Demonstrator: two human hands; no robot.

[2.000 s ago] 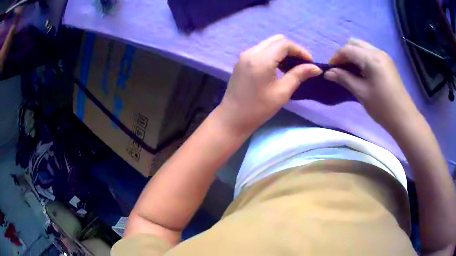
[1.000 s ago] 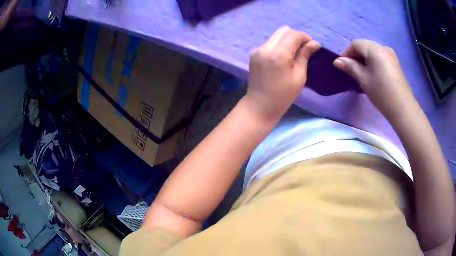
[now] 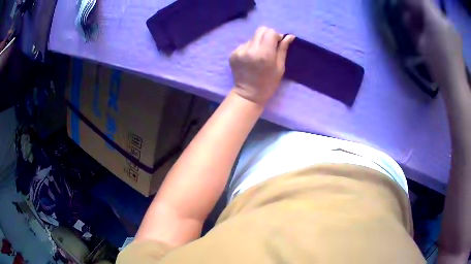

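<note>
A dark purple cut piece point(image 3: 324, 70) lies flat on the lilac table cover point(image 3: 310, 121), slanting down to the right. My left hand point(image 3: 260, 64) pinches its left end between thumb and fingers. My right hand point(image 3: 439, 46) is at the upper right, on the handle area of the dark iron point(image 3: 400, 44). The iron is blurred, its pointed end towards me. The hand hides the handle, and its fingertips are unclear near the picture's top edge.
Another dark strip point(image 3: 199, 20) lies at the upper left of my left hand. A small striped bundle point(image 3: 86, 18) is at the table's left corner. A strapped brown carton point(image 3: 116, 118) stands below the table edge, with dark fabric heaps point(image 3: 51, 180) further left.
The dark piece, earlier held and bent between both hands, now lies flat. My right hand has left it and moved up right to the iron. My left hand keeps its left end.
</note>
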